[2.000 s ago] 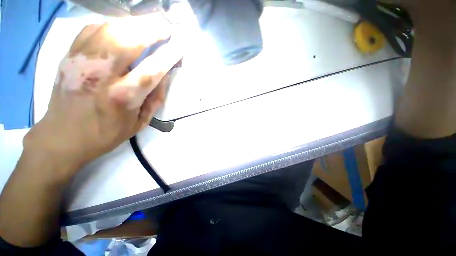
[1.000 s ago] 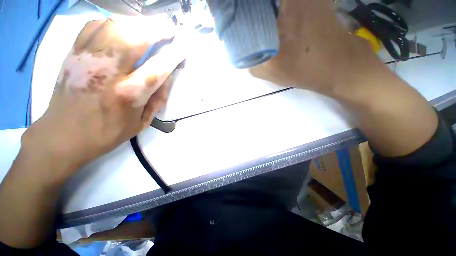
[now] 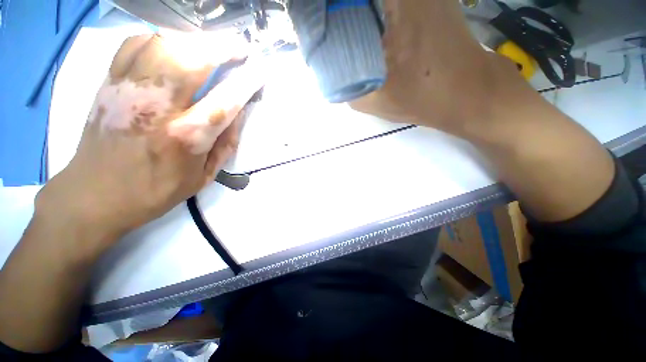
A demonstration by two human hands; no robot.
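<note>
My left hand (image 3: 163, 120) lies by the needle area at upper left, fingers together on a small light-blue fabric piece (image 3: 214, 79) that shows between them. A dark strip (image 3: 212, 237) comes out from under this hand and runs to the table's grey edge. The rounded tip of a grey metal tool (image 3: 234, 179) pokes out beneath the same hand; the rest is hidden. The presser foot and needle (image 3: 262, 32) show in glare. My right hand (image 3: 432, 71) is behind the grey ribbed machine knob (image 3: 350, 60); its fingers are hidden, so its grip cannot be told.
Black-handled shears (image 3: 542, 39) and a yellow disc (image 3: 516, 59) lie at upper right beyond my right wrist. Blue cut panels (image 3: 25, 106) with a narrow strip lie at far left. The table's grey edge (image 3: 368, 237) crosses below. A cardboard box (image 3: 467, 247) stands under the table.
My right arm has swung in from the right edge, bringing my right hand beside the machine knob. The shears came into fuller view. My left hand has hardly moved.
</note>
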